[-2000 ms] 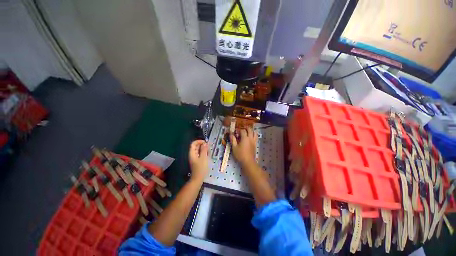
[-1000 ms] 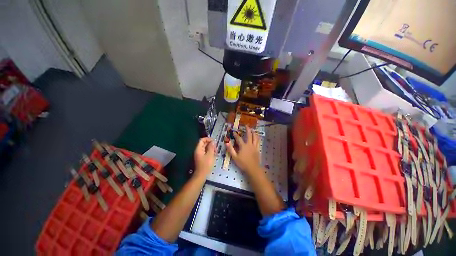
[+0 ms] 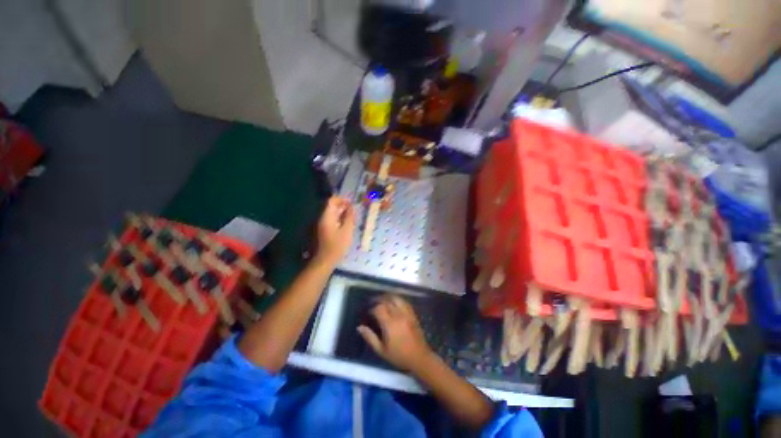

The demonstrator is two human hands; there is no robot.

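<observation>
A watch (image 3: 371,224) lies lengthwise in the fixture on the perforated plate (image 3: 428,231); its dark head shows a bright blue spot. My left hand (image 3: 335,229) is at the plate's left edge, left of the watch and not touching it, with fingers curled together; whether it holds anything cannot be told. My right hand (image 3: 394,332) is over the left part of the keyboard (image 3: 462,338), fingers spread and holding nothing visible. The picture is blurred.
A red tray (image 3: 111,359) with several watches stands at left beside a white paper slip (image 3: 248,232). A tall red tray stack (image 3: 591,231) with hanging straps is at right. A bottle (image 3: 377,103), orange-brown fixtures (image 3: 411,147) and the dark laser head (image 3: 402,34) are behind the plate.
My right hand has left the watch and moved down to the keyboard, which shows more of its length. A blue spot has appeared on the watch head. The camera view has shifted.
</observation>
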